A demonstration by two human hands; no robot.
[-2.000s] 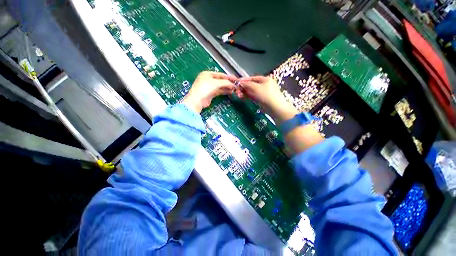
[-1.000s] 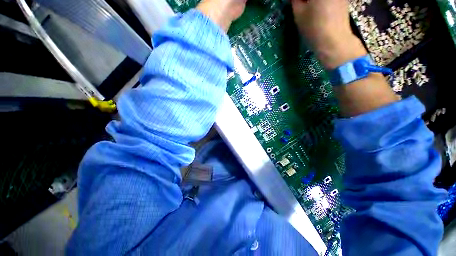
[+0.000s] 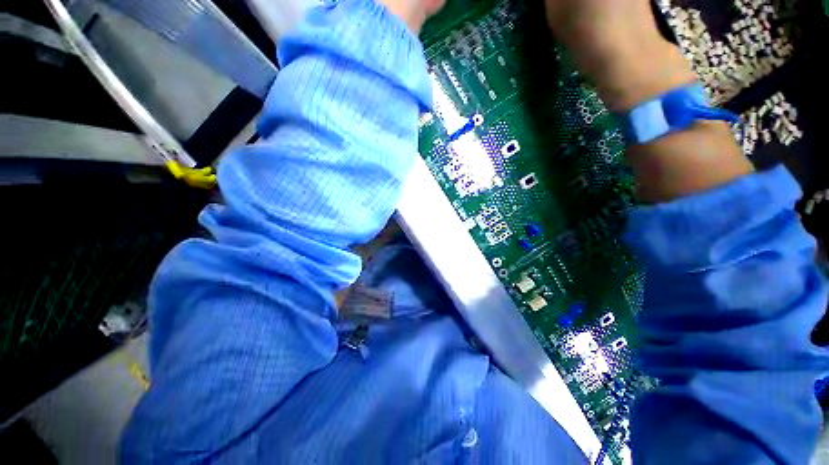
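Note:
A green printed circuit board (image 3: 509, 204) lies between my arms, with pale pads, holes and a few blue components (image 3: 531, 238) standing on it. My left hand (image 3: 414, 11) is cut off by the top edge; only a bit near the wrist shows above the board. My right hand is out of the picture beyond the top edge; its wrist, with a blue antistatic strap (image 3: 668, 115), shows over the board's right side. The fingers of both hands are hidden, so what they hold does not show.
A silver conveyor rail (image 3: 473, 272) runs diagonally along the board's near side. Cream components (image 3: 745, 45) lie loose in black bins at the upper right. A pale bar with a yellow tie (image 3: 191, 174) stands at the left.
The view has shifted down and closer since two seconds ago, when both hands met fingertip to fingertip above the board. The hands have since passed mostly beyond the top edge.

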